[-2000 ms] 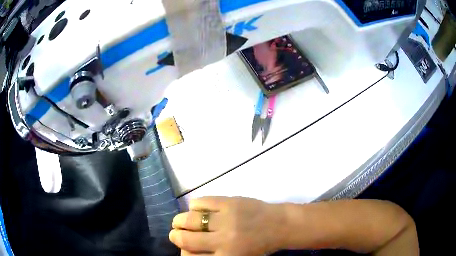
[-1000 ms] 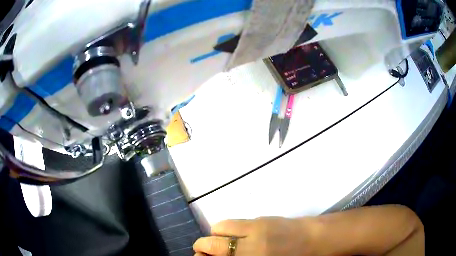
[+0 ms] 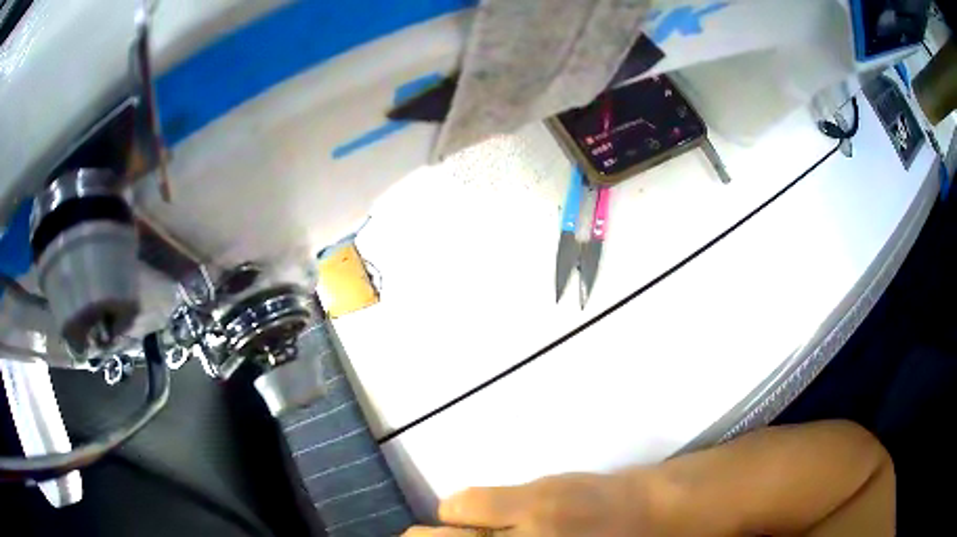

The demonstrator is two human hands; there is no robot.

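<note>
The pinstriped strip (image 3: 341,451) lies along the table's left edge and runs up under the sewing machine head (image 3: 315,136). Black fabric (image 3: 189,441) lies to its left. My right hand (image 3: 525,509) is at the bottom edge beside the strip's lower end, partly cut off; its fingertips are out of the picture, so its grip cannot be told. The thread tension discs (image 3: 268,325) hide the strip's upper part, and the needle area is not visible. My left hand is not in view.
On the white table (image 3: 525,388) are a tan block (image 3: 347,283), thread snips (image 3: 579,246) with blue and pink handles, a smartphone (image 3: 635,136) and a thin metal rod (image 3: 716,163). A beige-grey cloth band (image 3: 525,79) wraps the machine arm. A control panel (image 3: 892,26) is top right.
The view has moved closer to the machine head. My right hand has gone lower, and its ringed finger is now mostly cut off. The snips and smartphone keep their places on the table.
</note>
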